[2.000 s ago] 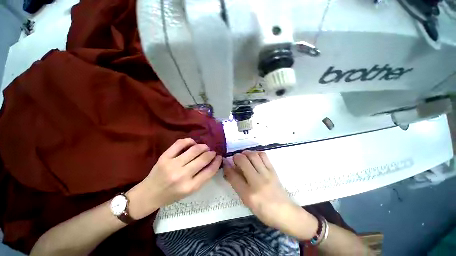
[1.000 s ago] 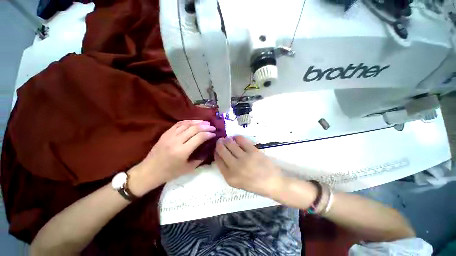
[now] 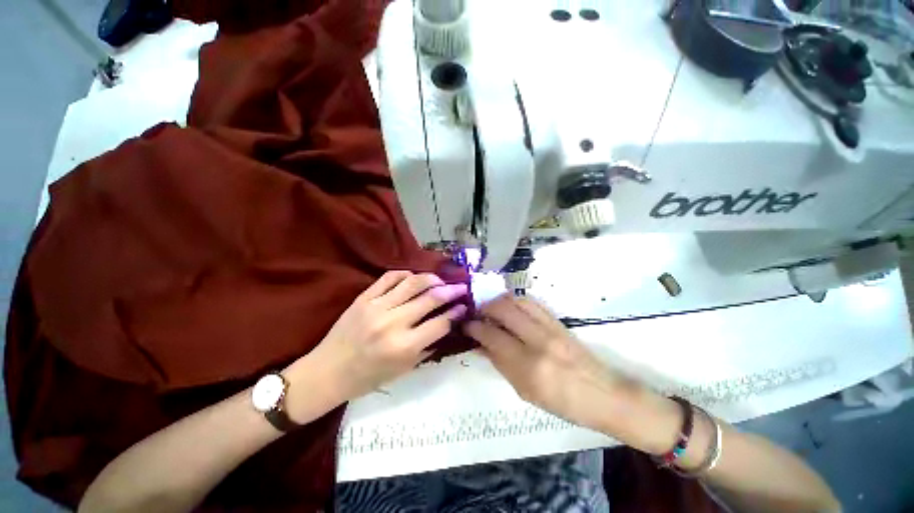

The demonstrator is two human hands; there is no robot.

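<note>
The dark red cloth [image 3: 220, 261] covers the left of the table and hangs over its front edge. Its right edge lies under the lit needle area [image 3: 471, 259] of the white sewing machine head [image 3: 621, 120]. My left hand [image 3: 386, 336] lies on the cloth just in front of the needle, fingers pressing it down. My right hand [image 3: 541, 356] pinches the cloth edge with its fingertips, close beside the left fingertips. The fingers hide part of the edge, and the presser foot is hard to make out.
The white table [image 3: 702, 351] has a printed ruler [image 3: 601, 401] along its front. A tension dial [image 3: 589, 212] is on the machine front. Black round parts [image 3: 837, 65] sit on top of the head. A dark object [image 3: 135, 18] is at the back left. Striped clothing [image 3: 481, 488] shows below.
The view has shifted, showing more of the machine's top. Since the oldest frame, more cloth shows in front of the needle under my left fingers. Both hands remain at the cloth edge.
</note>
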